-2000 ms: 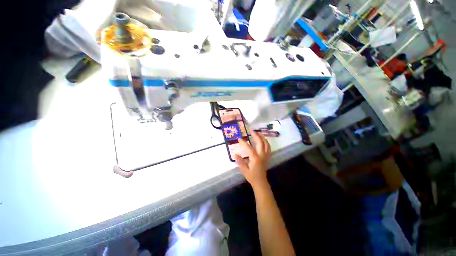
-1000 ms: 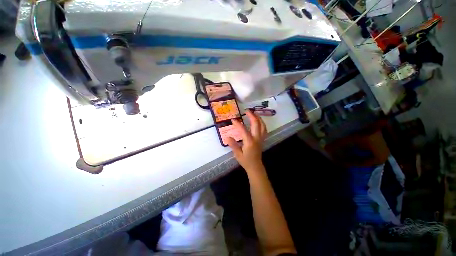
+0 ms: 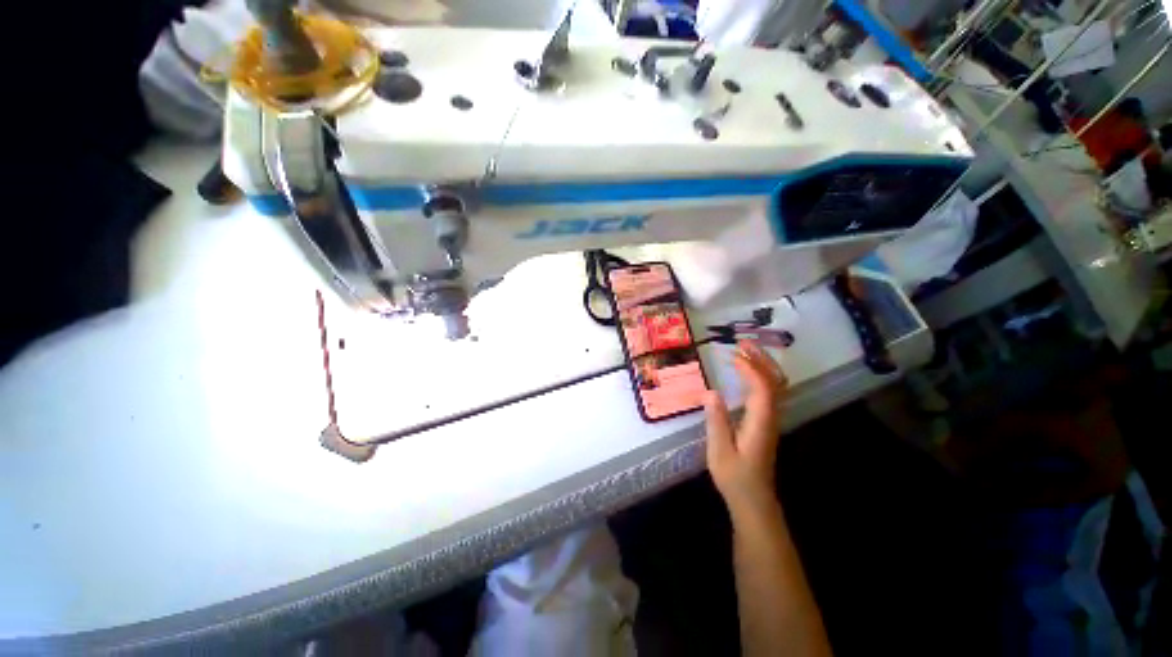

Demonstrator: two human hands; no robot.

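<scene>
A smartphone [image 3: 662,344] with a lit pink and red screen lies flat on the white machine table, right of the needle area. My right hand [image 3: 748,417] is just right of the phone's lower end, fingers slightly apart and holding nothing. Black scissors [image 3: 598,303] lie at the phone's upper left, partly under it. Thread snips [image 3: 761,336] with reddish handles lie just beyond my fingertips. My left hand is not in view.
The white sewing machine head [image 3: 578,180] spans the area behind the phone. A black-handled tool [image 3: 864,324] lies by a small tray [image 3: 897,308] at the right end. Dark cloth [image 3: 64,193] is at the left. A ruler strip [image 3: 514,524] runs along the front edge.
My right hand has drawn off the phone's screen to its right side. The phone's screen shows different content. The camera view has shifted, and the phone stays beside the scissors.
</scene>
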